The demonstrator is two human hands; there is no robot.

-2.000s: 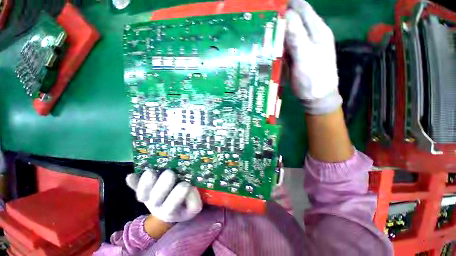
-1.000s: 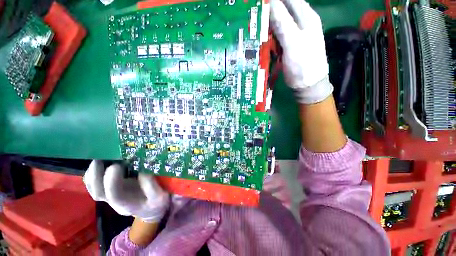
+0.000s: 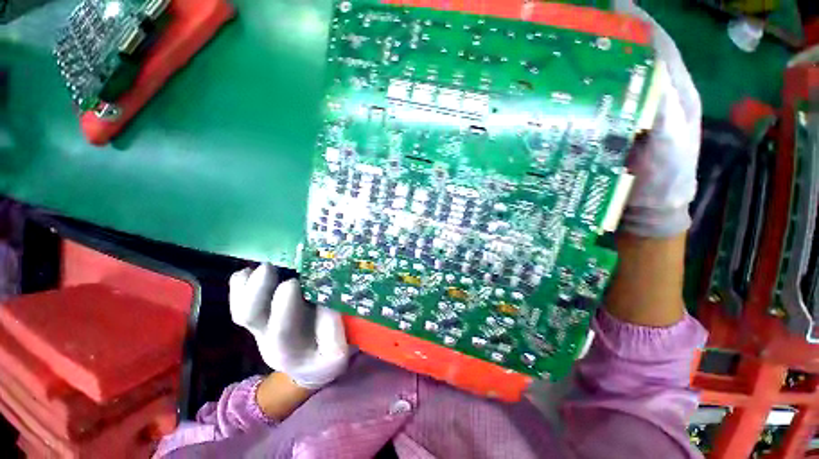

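Observation:
A large green circuit board point(image 3: 467, 188) is held up in front of me, its side with rows of tiny parts facing me. A red-orange foam pad point(image 3: 431, 359) lies under it and shows along its top and bottom edges. Pale connectors line its right edge. My right hand point(image 3: 669, 143), in a white glove, grips the board's upper right edge; its fingertips are partly hidden. My left hand point(image 3: 292, 327), also gloved, is at the lower left corner with fingers curled, its thumb side at the pad's edge.
A smaller circuit board point(image 3: 94, 54) rests on a red foam pad point(image 3: 166, 67) on the green bench point(image 3: 233, 152) at upper left. A black tote point(image 3: 193, 332) with red pads point(image 3: 85, 341) is at lower left. Red foam trays point(image 3: 750, 394) with boards stand at right. A dark object point(image 3: 723, 170) lies beside my right hand.
The board and pad have shifted right in the picture and tilted clockwise, with both hands. My left hand's fingers are more curled than one second ago. The view of the bench has also shifted.

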